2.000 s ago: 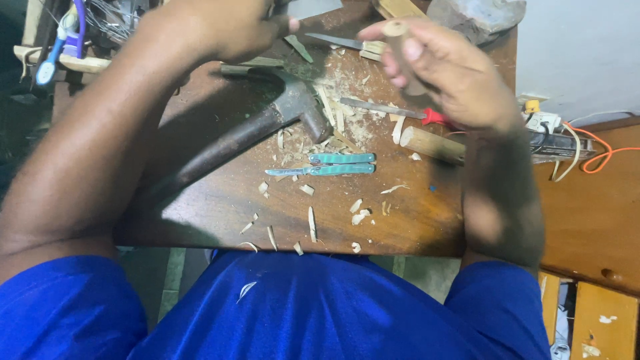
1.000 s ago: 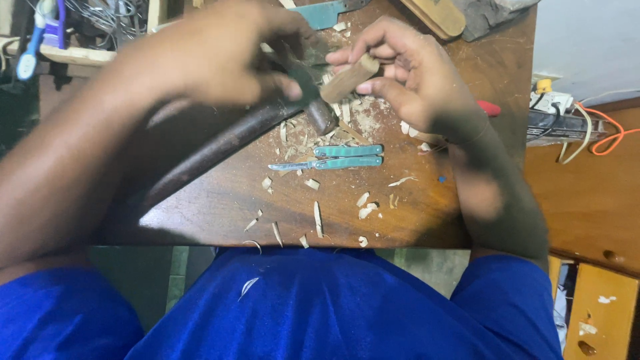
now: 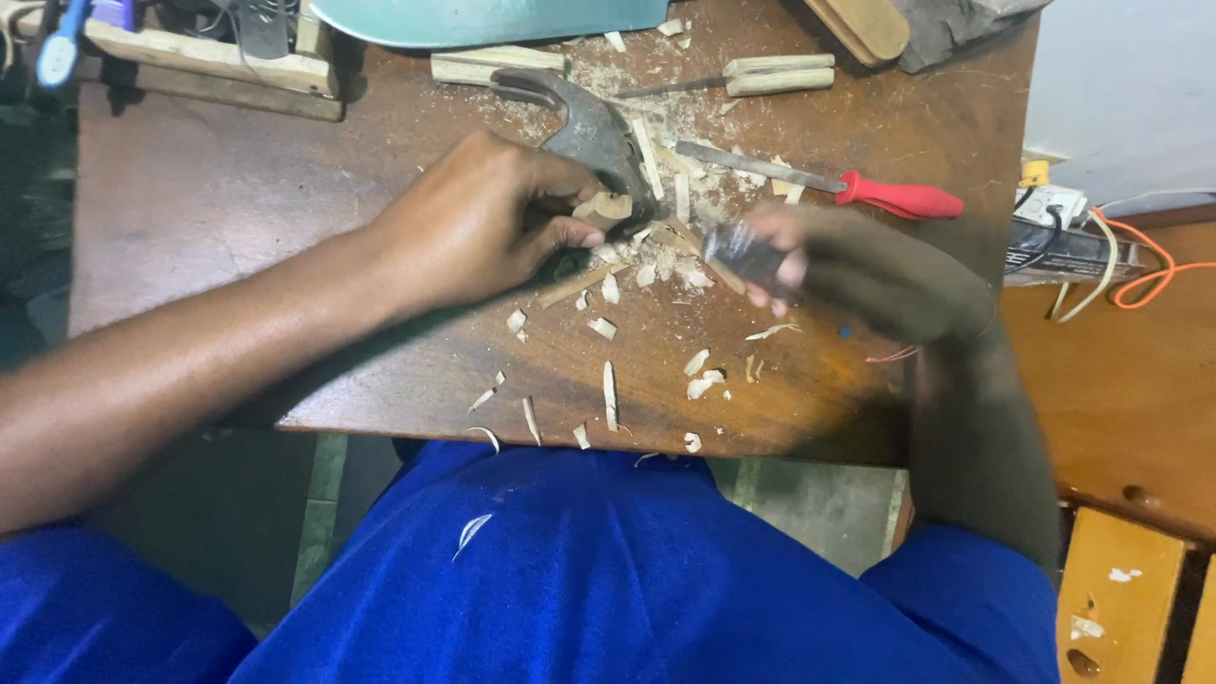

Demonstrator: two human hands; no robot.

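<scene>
My left hand point(image 3: 499, 223) grips a short light wooden piece point(image 3: 603, 211) between thumb and fingers, beside the dark metal claw hammer head point(image 3: 594, 123). To its right, my right hand point(image 3: 807, 271) is blurred and closed around a dark, shiny object point(image 3: 746, 256) whose kind I cannot tell. A thin strip of wood point(image 3: 724, 275) shows just by it. Beyond the hands lie a red-handled file point(image 3: 898, 197) and a narrow tool with a split wooden handle point(image 3: 779, 78). Wood shavings point(image 3: 610, 394) are scattered over the table. My left forearm covers the hammer's handle.
A teal flat sheet point(image 3: 494, 21) and a short wooden piece point(image 3: 499, 66) lie at the far side. A wooden tray point(image 3: 209, 59) with wires stands far left, a grey stone point(image 3: 959, 33) far right. Cables and a plug point(image 3: 1054, 204) are beside the table's right edge.
The teal-handled folding knife, on the table in both earlier frames, is gone from its spot. The wooden piece has passed from my right hand to my left. My right hand now holds a dark object.
</scene>
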